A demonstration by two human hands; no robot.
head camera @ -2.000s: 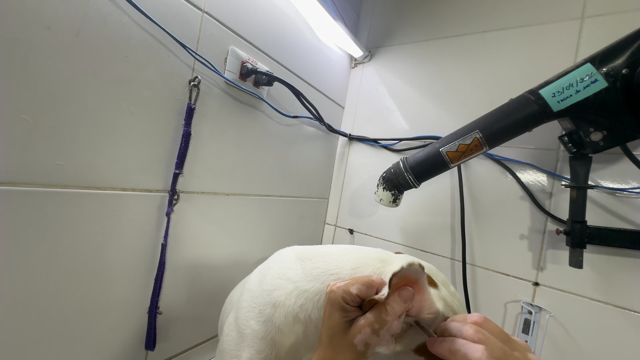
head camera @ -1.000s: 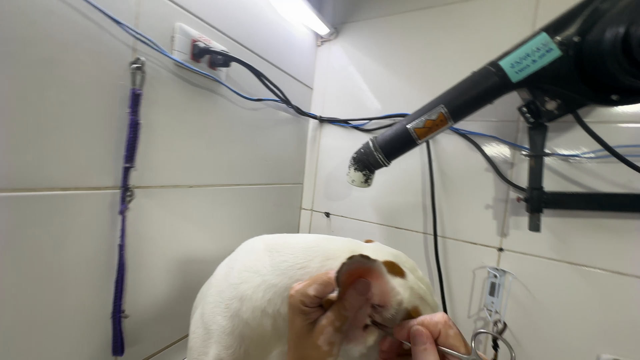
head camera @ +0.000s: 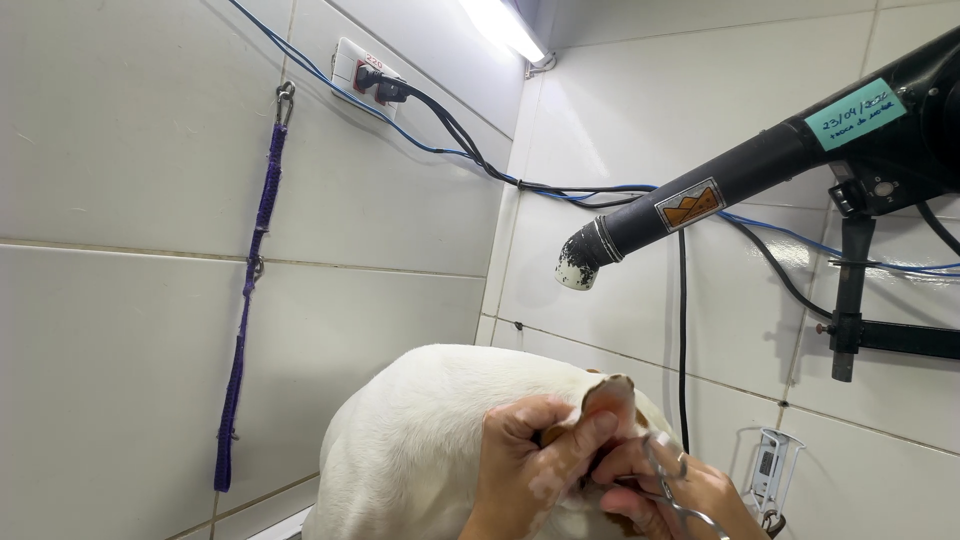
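Observation:
A white dog with brown patches (head camera: 420,427) is at the lower middle, its back to the left and its head to the right. My left hand (head camera: 529,465) grips the base of the dog's raised ear (head camera: 611,397), whose pink inside shows. Close on the right, my right hand (head camera: 675,487) holds a metal scissor-handled tool (head camera: 664,480), its finger rings across my fingers. The tool's tip is hidden near the ear opening, between my two hands.
A black blower nozzle (head camera: 697,195) on a bracket (head camera: 847,300) reaches in from the right above the dog. A purple strap (head camera: 259,225) hangs on the left tiled wall. Cables (head camera: 450,124) run from a wall socket (head camera: 349,75). A small device in a wire holder (head camera: 769,465) hangs at lower right.
My right hand has come in closer to the ear, and its fingers have shifted on the metal tool. My left hand stays on the ear. The view has swung a little.

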